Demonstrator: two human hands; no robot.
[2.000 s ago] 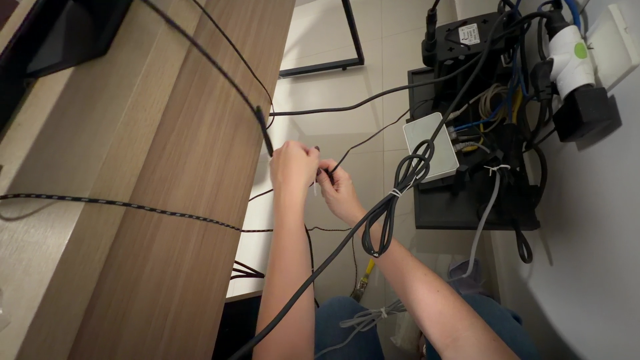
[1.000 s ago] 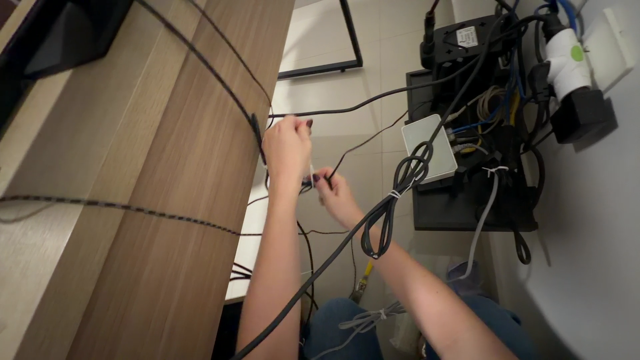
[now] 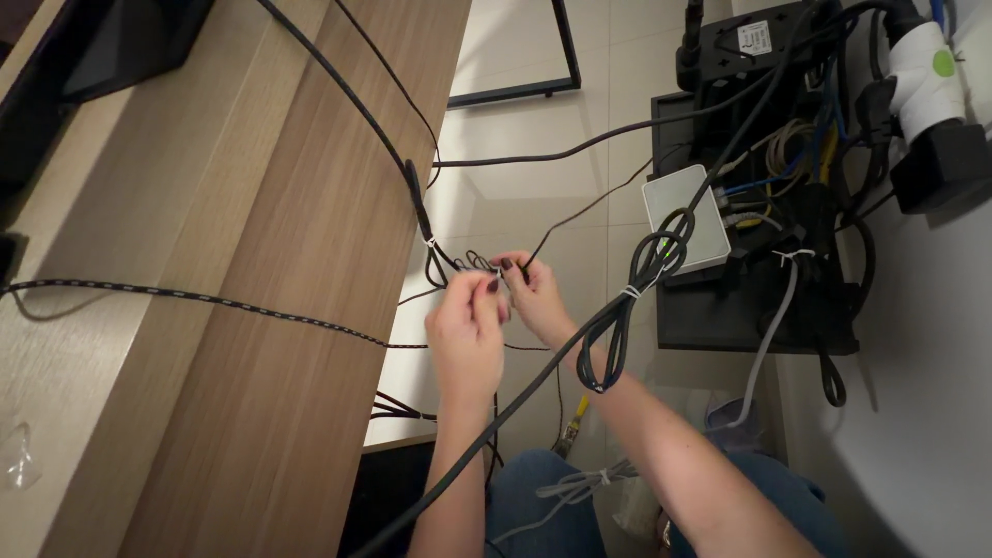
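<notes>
My left hand [image 3: 469, 325] and my right hand [image 3: 535, 291] meet at the middle of the view, fingertips nearly touching. Between them is a small bundle of thin black cable [image 3: 477, 260] with a pale tie [image 3: 498, 273] at the fingertips. A thin black cable [image 3: 577, 215] runs from my right fingers up to the right. Just above my left hand hangs a thicker folded black cable [image 3: 418, 205], bound with a white tie [image 3: 431, 242]. Another looped black cable [image 3: 612, 329] with a white tie [image 3: 631, 291] hangs in front of my right forearm.
A wooden desk [image 3: 310, 232] fills the left, crossed by a braided cable [image 3: 232, 307]. At right, a black shelf [image 3: 678, 325] holds a white network box [image 3: 682, 209], a power strip [image 3: 748, 46] and tangled wires. A yellow-handled brush [image 3: 573, 426] and a tied grey cable [image 3: 593, 482] are below.
My left hand has moved down to meet my right hand. The folded black cable beside the desk edge, partly behind my left hand before, now shows with its white tie.
</notes>
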